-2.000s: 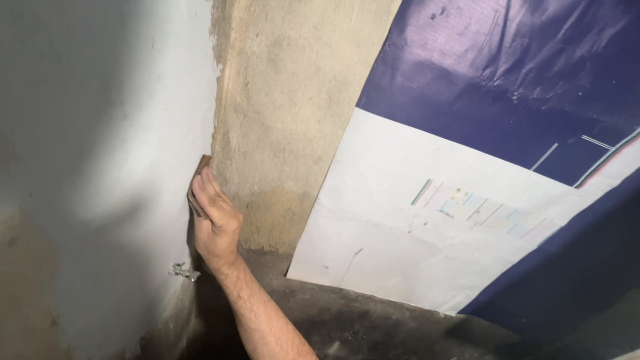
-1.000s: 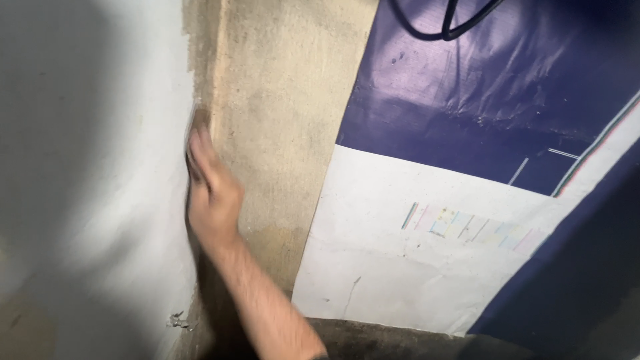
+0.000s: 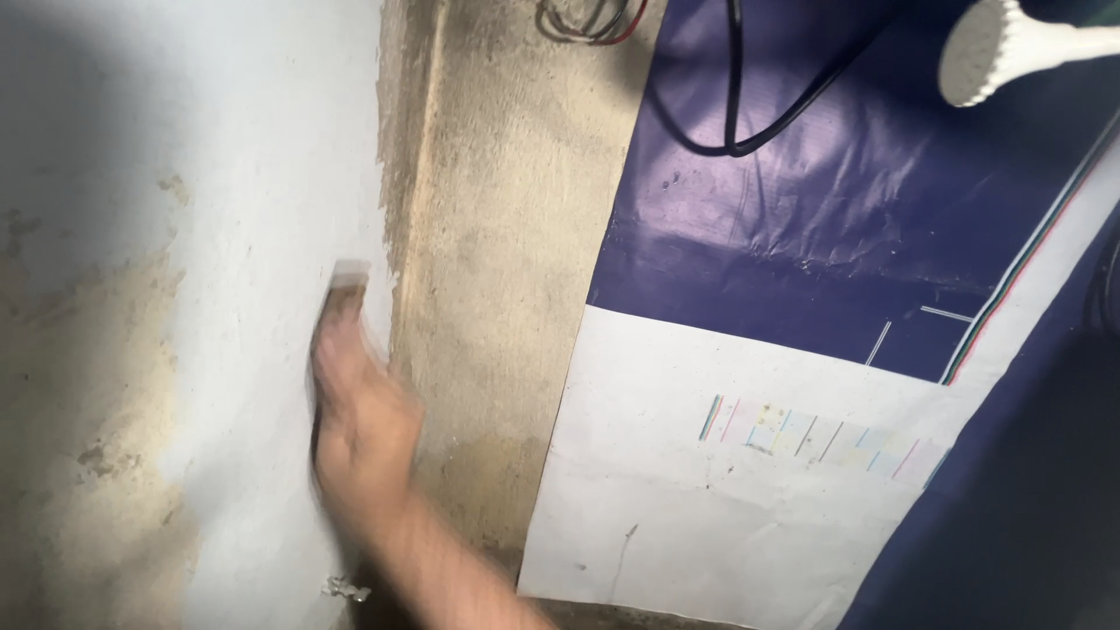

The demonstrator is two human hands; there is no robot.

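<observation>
My right hand (image 3: 363,420) reaches up from the bottom and is blurred. Its fingers are closed around a thin, flat brownish piece (image 3: 347,284), perhaps sandpaper or a small block. Much of that piece is hidden by the fingers, and its kind cannot be told. It lies at the white-coated wall (image 3: 254,262), a little left of the coat's ragged edge. Right of that edge is a bare, beige plastered wall (image 3: 499,262) with a vertical ridge. My left hand is out of view.
A purple and white printed sheet (image 3: 682,525) covers the right side. Black cable (image 3: 735,87) and thin coiled wires (image 3: 595,35) hang at the top. A white round-headed object (image 3: 971,57) juts in at upper right. A small, pale lumpy bit (image 3: 346,589) sticks out low on the wall.
My right hand has moved from the wall's corner edge onto the white-coated face, with the brownish piece still in it. The view has shifted, bringing the wires and the white round-headed object in.
</observation>
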